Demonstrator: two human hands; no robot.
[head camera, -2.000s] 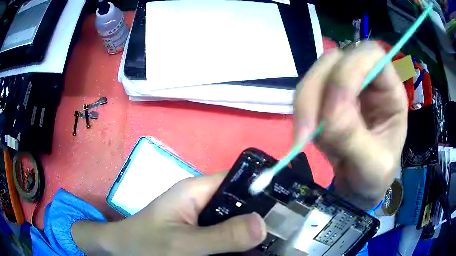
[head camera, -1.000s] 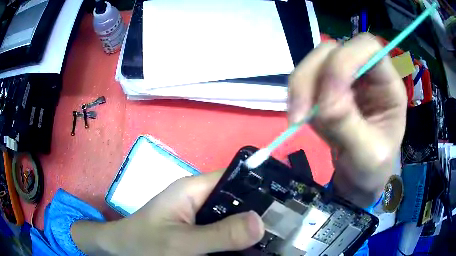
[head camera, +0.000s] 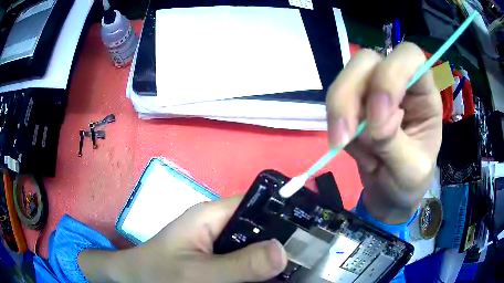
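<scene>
My left hand (head camera: 204, 243) grips the left end of a black tablet front assembly (head camera: 309, 232), thumb on its open inner side, which shows circuit board and silvery parts. My right hand (head camera: 387, 116) holds a green cotton swab (head camera: 326, 159) between thumb and fingers. Its white tip is at the tablet's upper left corner area, by a small square part. A light blue back cover (head camera: 166, 196) with a pale inside lies on the mat behind my left hand, partly hidden by it.
A white squeeze bottle (head camera: 118, 38) stands at the back left. Black panels with white sheets (head camera: 237, 55) lie at the back. Small flex cables (head camera: 95, 132) lie on the red mat (head camera: 221, 143). Tape rolls (head camera: 30, 202) are at left and right. A black block (head camera: 329, 189) lies behind the tablet.
The swab tip has moved from the tablet's corner edge slightly inward and right. My right hand has shifted a little with it. My left hand still holds the tablet.
</scene>
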